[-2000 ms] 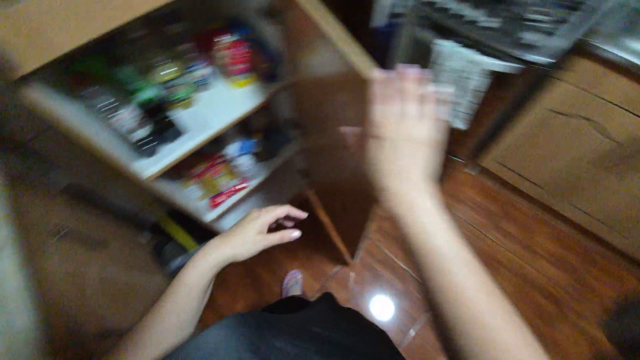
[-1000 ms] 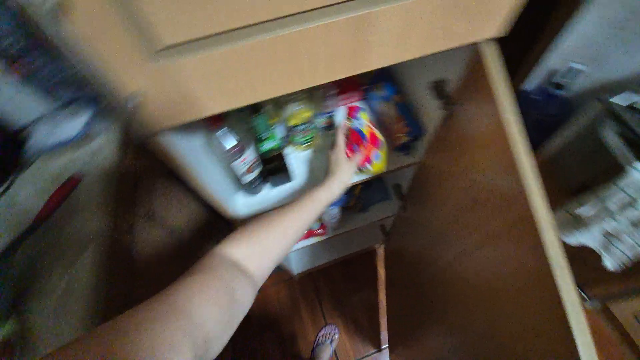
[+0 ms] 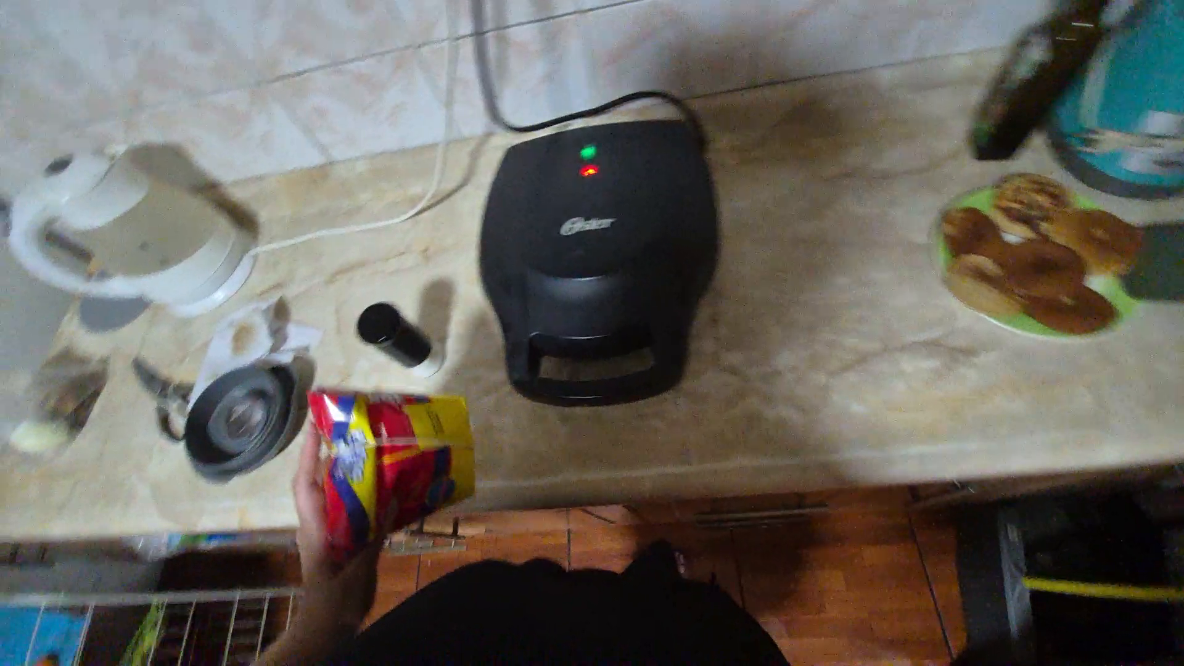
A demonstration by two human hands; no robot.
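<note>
My left hand [image 3: 319, 518] grips a red, yellow and blue plastic packet [image 3: 393, 462] over the counter's front edge. Left of the packet lies a round dark grey pan-like dish [image 3: 242, 421]. Just behind the packet is a small black-topped cylinder [image 3: 396, 335]. A black Oster sandwich maker [image 3: 599, 250], its lid down and its green and red lights lit, sits at the middle of the counter. Farther right, a green plate [image 3: 976, 203] holds several browned round breads [image 3: 1078, 310]. My right hand is out of view.
A white electric kettle [image 3: 157, 231] stands at the back left, its cord crossing the counter [image 3: 814, 370]. At the back right are a dark bottle [image 3: 1036, 79] and a teal container [image 3: 1128, 102]. A wire rack [image 3: 194, 624] lies below the counter at the left.
The view has swung from the cupboard with its door open to the countertop. One second ago a hand was at the colourful packet inside the cupboard; now my left hand holds it over the counter.
</note>
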